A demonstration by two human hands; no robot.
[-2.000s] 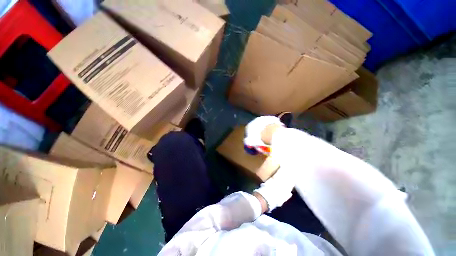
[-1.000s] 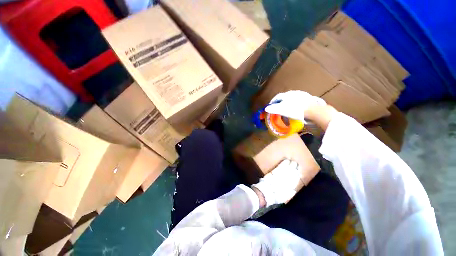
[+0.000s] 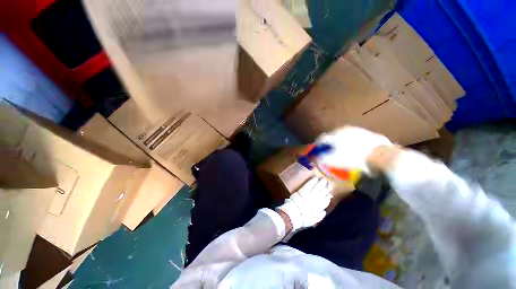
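Observation:
A brown carton (image 3: 283, 174) sits between my knees, partly hidden by my hands. My left hand (image 3: 308, 204), in a white glove, lies on the carton's top with fingers stretched out. My right hand (image 3: 353, 148), gloved and blurred, is shut on a blue and orange-yellow tape dispenser (image 3: 334, 168). The dispenser is over the carton's top, just beyond my left fingertips. Whether tape lies on the carton is unclear.
Made-up cartons (image 3: 73, 197) are piled at the left. A large blurred carton (image 3: 175, 56) is above them. Flat cartons (image 3: 362, 101) lean ahead, beside a blue crate (image 3: 447, 56). A red stool (image 3: 85, 70) is at the upper left.
The dispenser has come down and slightly right, closer to my left hand. My left hand has shifted slightly left. The printed carton at upper left now looks raised, larger and blurred.

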